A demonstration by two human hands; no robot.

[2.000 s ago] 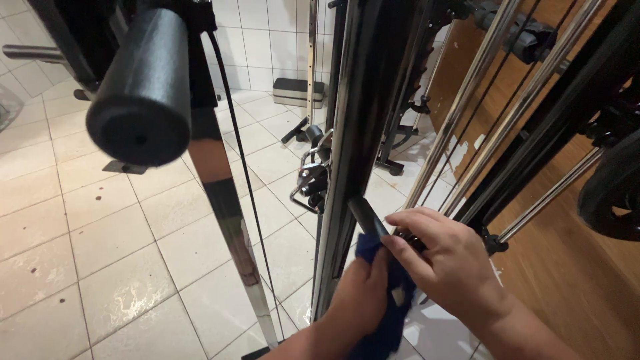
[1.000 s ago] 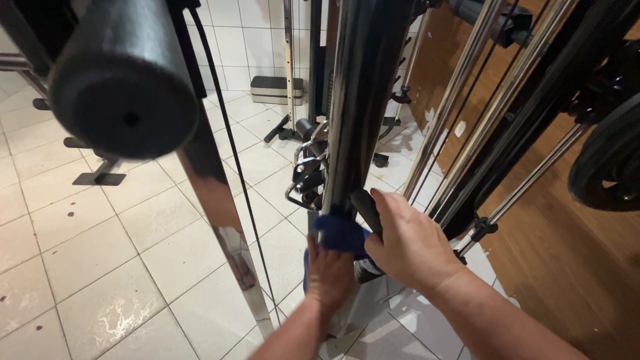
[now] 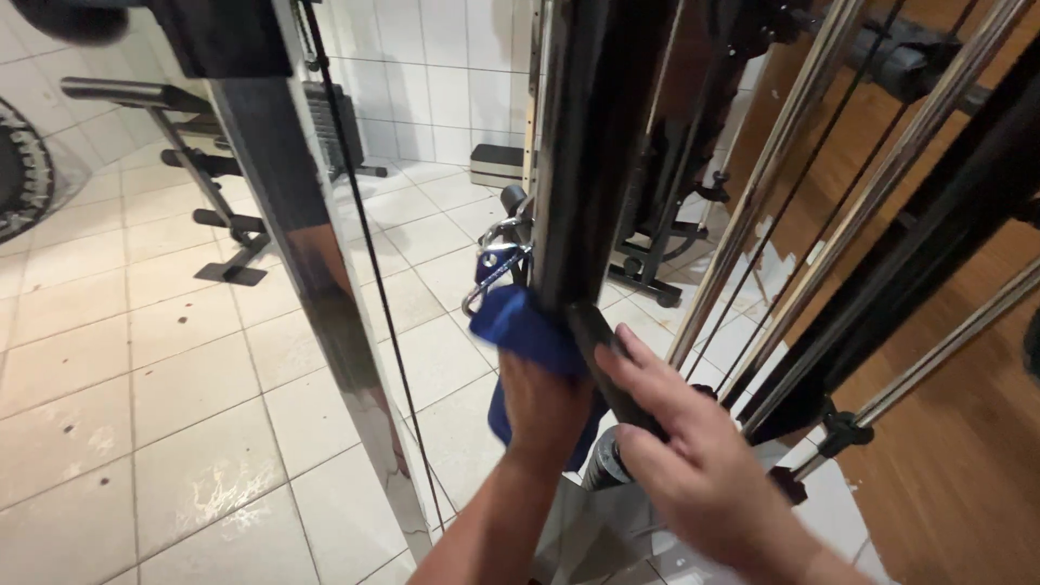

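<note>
My left hand (image 3: 543,406) holds a blue cloth (image 3: 524,329) against the lower part of a dark upright post (image 3: 581,162) of a gym machine. The fingers are mostly hidden by the cloth. Just to the right, my right hand (image 3: 691,439) grips a black bar (image 3: 613,370) that slants down from the post, thumb on one side and fingers on the other. Metal carabiners (image 3: 496,280) hang at the post's left side, just above the cloth. Below the bar a coiled spring (image 3: 605,459) is partly covered by my hands.
A glossy column (image 3: 313,244) and a black cable (image 3: 366,236) run down on the left. Chrome guide rods (image 3: 780,162) slant close by on the right. Farther back are a bench (image 3: 219,179), a step block (image 3: 497,165) and a trampoline edge (image 3: 32,175) on the tiled floor.
The cloth, beside the bar two seconds ago, now lies against the post, with my left hand moved left to it. My right hand stays at the bar. The view has shifted.
</note>
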